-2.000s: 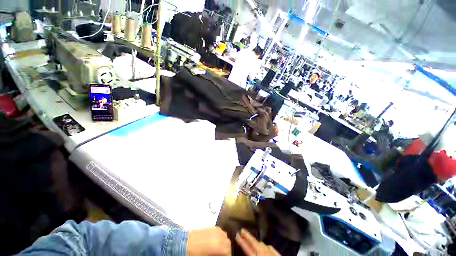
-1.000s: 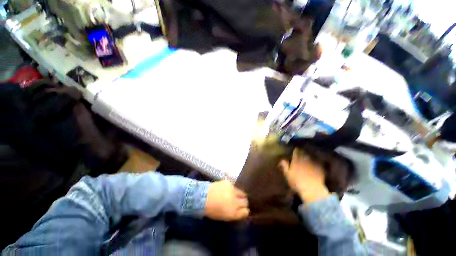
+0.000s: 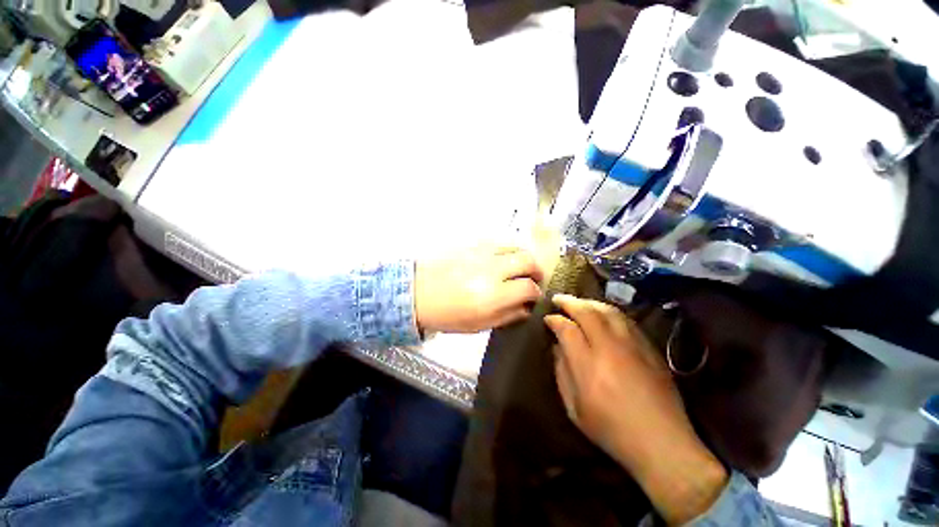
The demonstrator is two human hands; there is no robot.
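Note:
A dark brown garment [image 3: 515,412] hangs over the table's front edge, its olive-brown edge lit yellow at the presser foot [image 3: 577,242] of the white sewing machine [image 3: 752,113]. My left hand [image 3: 479,288] is curled at the left side of this edge, fingertips pinching it just in front of the presser foot. My right hand [image 3: 618,381] is on the cloth to the right, thumb and index fingertips close together on the edge, almost touching my left fingers. A thin metal ring [image 3: 687,345] shows beside my right hand; I cannot tell if it is held.
A phone with a lit screen [image 3: 122,72] stands at the upper left, near blue tape [image 3: 237,82] on the white table [image 3: 381,124]. A ruler strip [image 3: 417,373] runs along the front edge. Slim tools [image 3: 836,484] lie at the lower right. Dark cloth [image 3: 62,309] lies at the left.
The view has tilted down and moved closer to the machine. My left hand has moved up from the table's front edge to the presser foot, and both hands have come together at the cloth edge.

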